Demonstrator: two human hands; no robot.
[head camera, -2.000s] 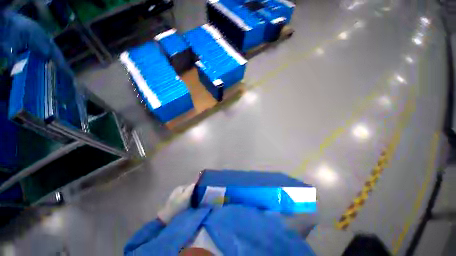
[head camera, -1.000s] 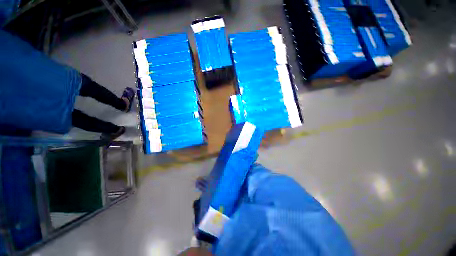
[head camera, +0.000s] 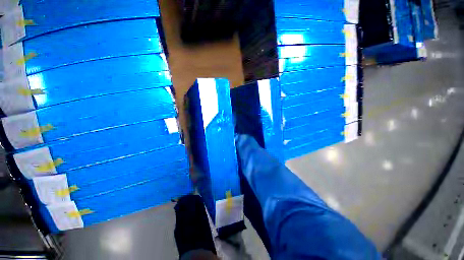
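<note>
A long slim unit in bright blue film (head camera: 221, 142) is between two blue stacks, its far end over the brown pallet board (head camera: 206, 63). It has white patches at both ends and a black near end. My right sleeve (head camera: 290, 193) reaches to its right side; my right hand is hidden there. A pale blurred shape (head camera: 235, 246) under the near end may be my gloved left hand; its grip cannot be made out. Another blue unit with a white patch (head camera: 268, 104) stands just right of it, against the right stack.
Dense rows of blue units stand at left (head camera: 102, 122) and right (head camera: 315, 101), with white labels along their outer edges. A black-sided unit (head camera: 208, 20) is at the far middle. Another blue stack (head camera: 402, 30) is at upper right. A dark, shoe-like shape (head camera: 193, 223) is at bottom centre.
The view has moved close over the pallet. The carried unit has gone from in front of the pallet into the gap between the stacks and now points more straight ahead.
</note>
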